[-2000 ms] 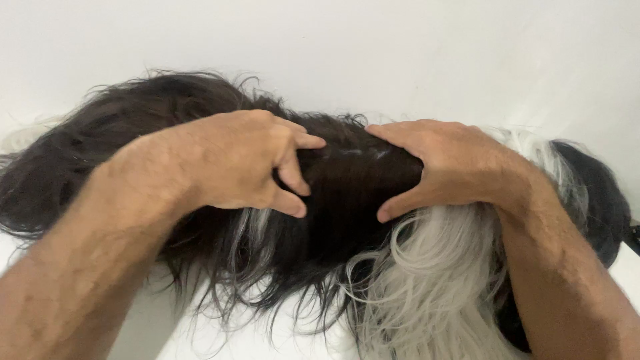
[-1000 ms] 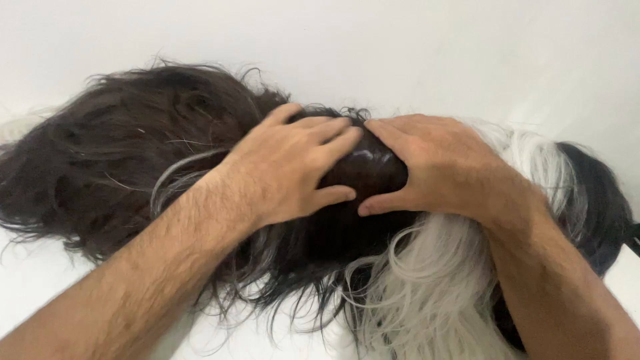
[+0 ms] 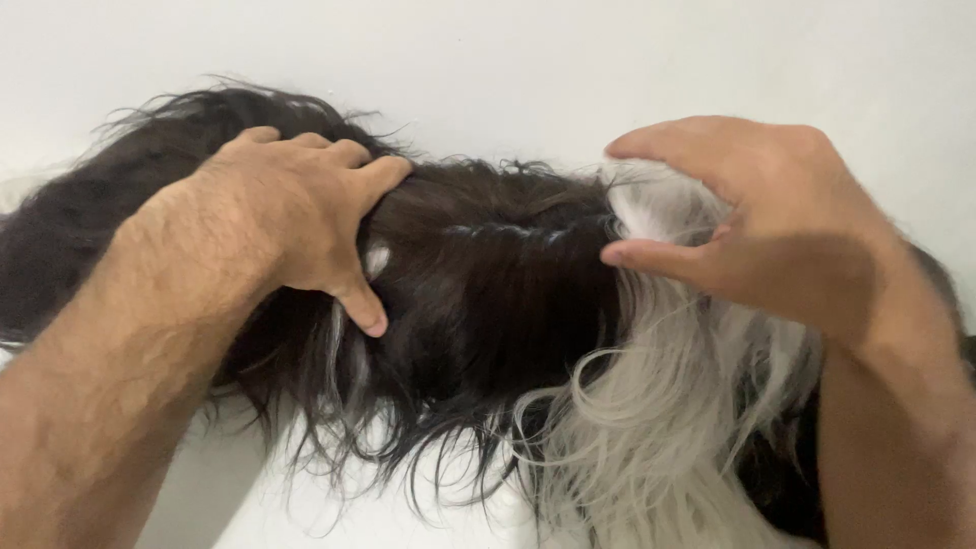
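Observation:
Long wavy hair, dark brown to black (image 3: 488, 282) in the middle and at the left, spans the head view; whether it belongs to an animal or to hairpieces I cannot tell. My left hand (image 3: 305, 206) rests on the dark hair left of centre, fingers spread, thumb pointing down right. A pale line like a parting runs across the dark hair between my hands. Pale grey-white hair (image 3: 671, 396) hangs in loose curls at the right. My right hand (image 3: 732, 213) is over the top of the pale hair, thumb and fingers wide apart, with nothing gripped.
A plain white wall or panel (image 3: 488, 76) stands behind the hair. Beneath the loose strands lies a white surface (image 3: 267, 496). More black hair (image 3: 785, 473) shows at the lower right, partly behind my right forearm.
My hands were close together over the dark middle part. My left hand has moved left and my right hand has drawn back right, uncovering the dark hair and its pale line.

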